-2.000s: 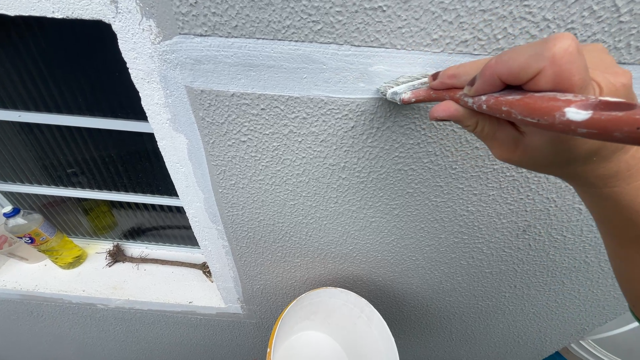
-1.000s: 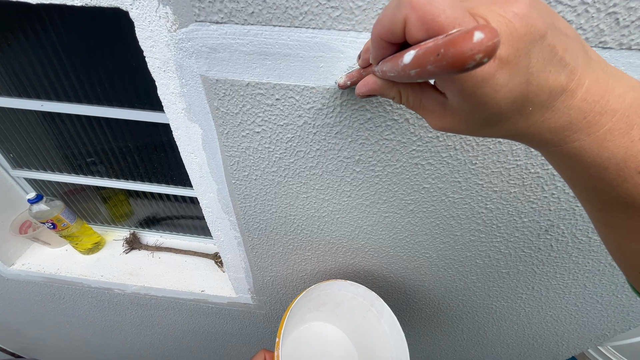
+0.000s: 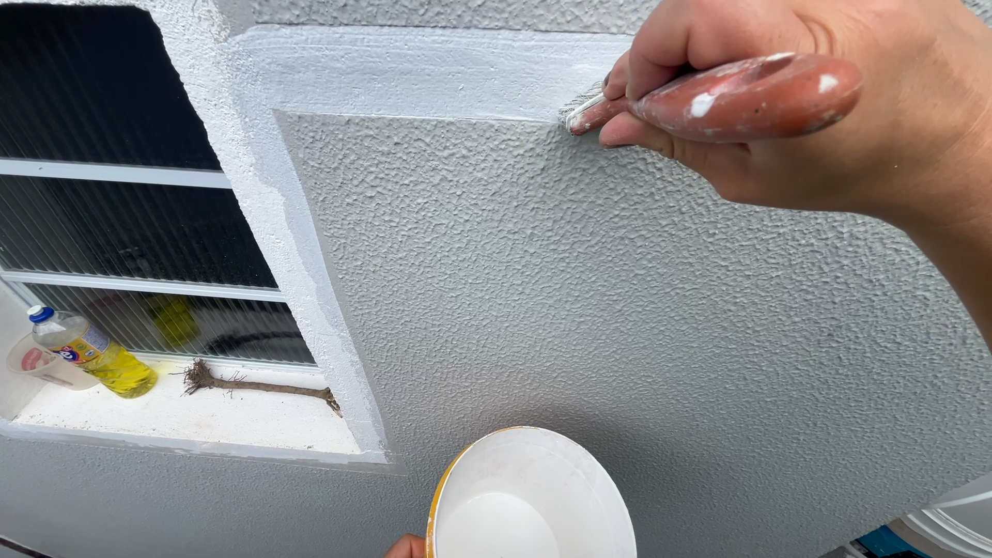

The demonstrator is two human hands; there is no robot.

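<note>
My right hand (image 3: 783,101) grips a paintbrush (image 3: 744,97) with a red, paint-spotted handle. Its bristles touch the lower edge of a white painted band (image 3: 434,74) on the textured grey wall (image 3: 542,256). At the bottom, fingertips of my left hand (image 3: 407,547) show at the left side of a round paint container (image 3: 573,480), yellow outside and white inside, with white paint (image 3: 496,527) in it. Most of the left hand is hidden or outside the view.
At left is a window with dark ribbed panes (image 3: 132,232) and a white surround (image 3: 256,194). Its sill (image 3: 209,418) holds a bottle of yellow liquid (image 3: 116,360), a translucent plastic tub (image 3: 43,364) and a dry rooted stem (image 3: 263,384). White containers (image 3: 957,519) stand at lower right.
Between two seconds and one second ago, my right hand and the brush moved left along the white band. Fingertips of my left hand have come into view beside the container.
</note>
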